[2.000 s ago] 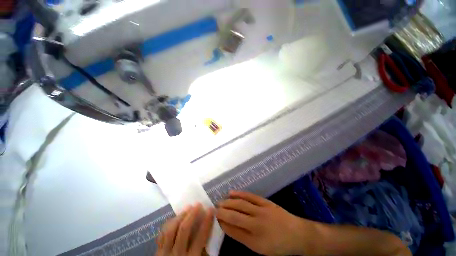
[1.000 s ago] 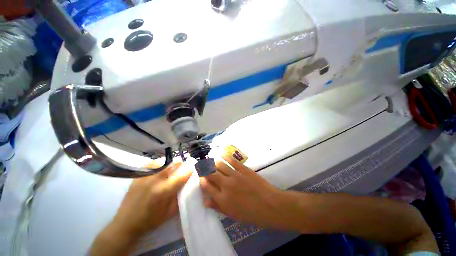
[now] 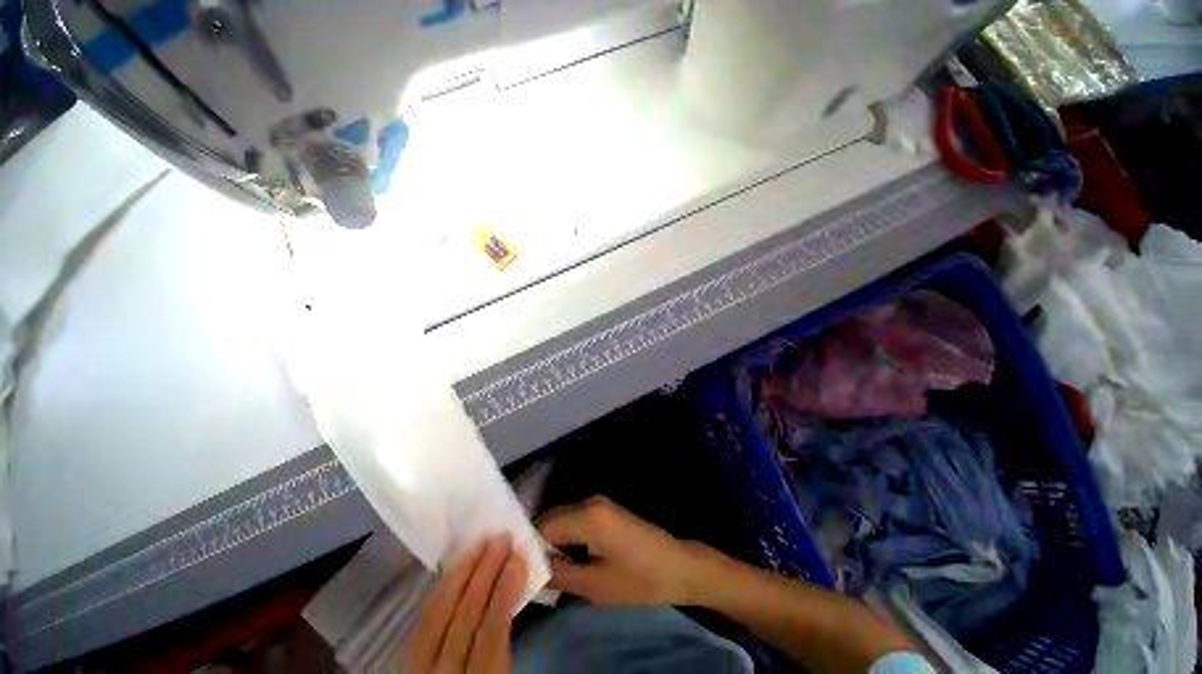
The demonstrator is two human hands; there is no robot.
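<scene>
A long white strip [image 3: 429, 467] runs from below the machine's foot area over the table's front edge to my hands. My left hand [image 3: 471, 612] lies on its lower end with fingers together, cut off by the bottom edge. My right hand [image 3: 613, 553] pinches the strip's lower right corner. A bundle of white strips [image 3: 369, 606] lies in the lap, left of my left hand. The dark round attachment [image 3: 340, 184] is at the sewing machine's [image 3: 554, 46] foot area, above the strip. The needle area is washed out by glare.
A grey ruler strip [image 3: 738, 296] runs along the table's front edge. A blue basket [image 3: 778, 507] with pink and blue-grey cloth stands right of the lap. Red-handled scissors [image 3: 969, 136] lie at the table's right end. A yellow label [image 3: 496, 248] is on the machine bed. White cloth [image 3: 1134, 362] is heaped far right.
Both hands have moved from beside the machine's foot down to the lap, at the strip's lower end. The view has tilted down, showing more of the blue basket and the lap bundle.
</scene>
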